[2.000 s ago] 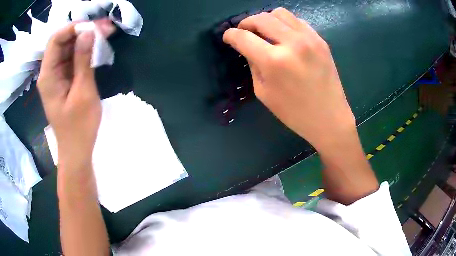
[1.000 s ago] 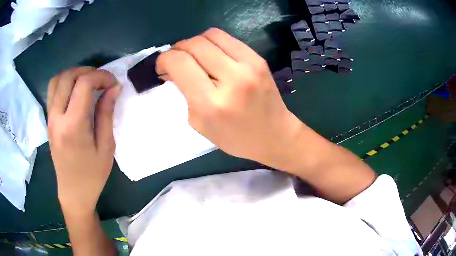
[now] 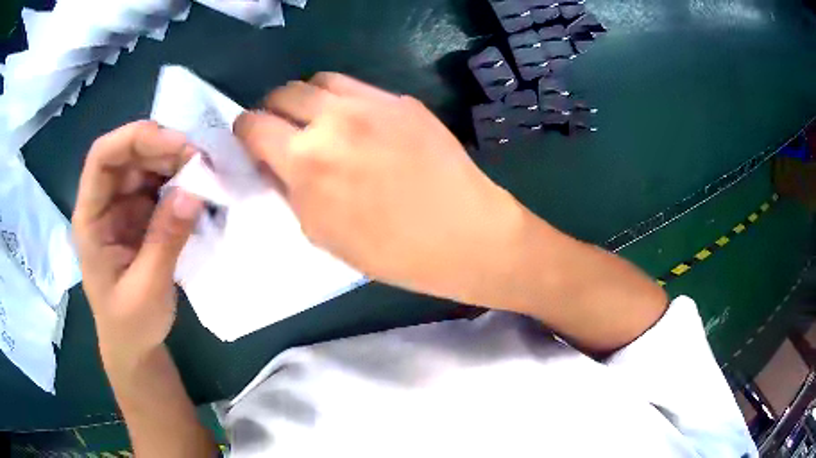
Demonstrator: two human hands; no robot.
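My left hand (image 3: 134, 224) pinches the edge of a small white bag (image 3: 199, 107) between thumb and fingers. The bag is raised over the stack of empty bags (image 3: 259, 286) and has a faint printed mark. A small dark patch shows at the bag beside my left thumb; the black unit itself is mostly hidden. My right hand (image 3: 358, 170) is at the bag's right side, its fingertips hidden behind the bag and hand, so its hold cannot be told. Rows of black units (image 3: 537, 72) stand at the far centre-right.
Filled white bags (image 3: 80, 63) lie in an overlapping jagged row at far left. A larger white bag (image 3: 31, 277) with printing lies at the left edge. The dark green bench edge (image 3: 662, 215) curves at right, above a green floor with yellow-black tape (image 3: 707, 253).
The black unit was in my right fingers over the bags a second ago; now it is mostly out of sight. The bag is lifted and my right hand has moved slightly left.
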